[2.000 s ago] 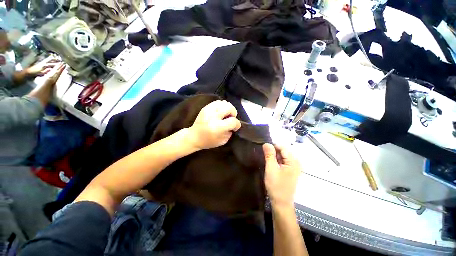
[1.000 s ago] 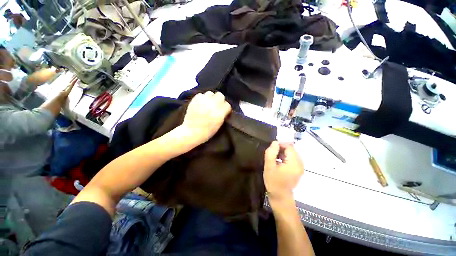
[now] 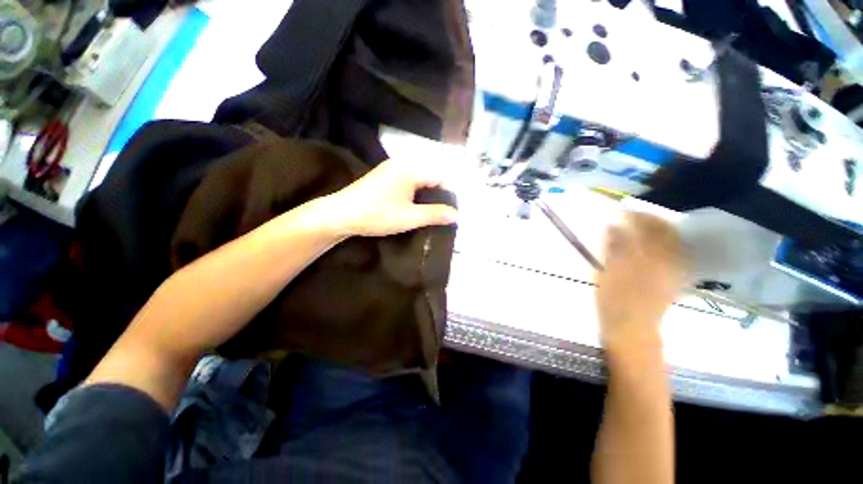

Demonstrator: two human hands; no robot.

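A large dark garment panel, black outside and brown inside, lies over the table's front edge and my lap. My left hand rests on its upper part near the needle area, thumb pointing right; its fingertips are partly hidden, so its grip is unclear. My right hand is off the cloth, blurred, over the white table to the right of the slim grey rod. Whether it holds anything cannot be told. The yellow-tan handle seen before is hidden.
The white sewing machine head with a blue stripe stands beyond, a black cloth strip across it. The presser foot area is right of my left hand. Red-handled scissors lie on the neighbouring table. A ruler strip runs along the front edge.
My right hand has let go of the cloth edge and moved right over the table. My left hand has flattened from its pinching grip. The view has shifted right and down.
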